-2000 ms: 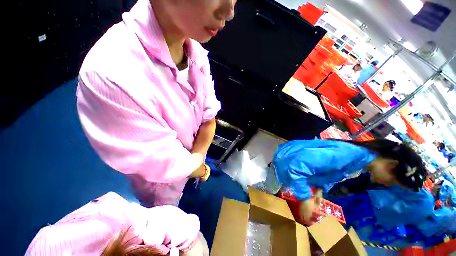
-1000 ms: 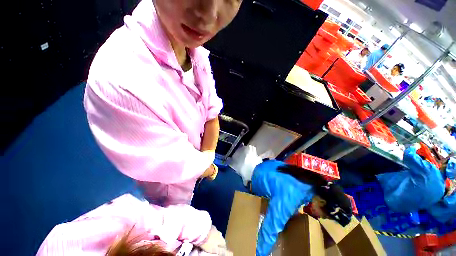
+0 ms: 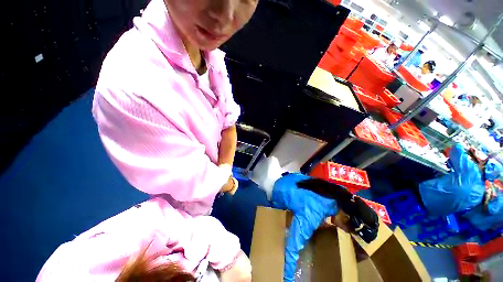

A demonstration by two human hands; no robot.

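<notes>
A pink striped sleeve and shoulder (image 3: 193, 234) fill the bottom left, with brown hair in front. Bare skin at the sleeve's end is cut off by the bottom edge. I cannot make out either of my hands. A person in a pink smock (image 3: 149, 110) stands close in front, arms low and crossed near the wrists. A large open carton (image 3: 268, 242) stands at the bottom centre. A person in a blue smock (image 3: 300, 206) bends over it with one arm reaching down inside; that hand is hidden. Shiny clear material shows faintly inside the carton.
A second open carton (image 3: 400, 256) stands right of the first. Red crates (image 3: 347, 176) are behind the blue-smocked person. Black boxes (image 3: 265, 82), a hand trolley (image 3: 252, 144), a whitish bag (image 3: 267, 173) and a pale board (image 3: 298, 150) stand behind. Benches and workers line the right.
The blue-smocked person has gone from the red crate to bending into the near carton. The pink-smocked person's head has tilted down. The bottom sleeve has shifted slightly.
</notes>
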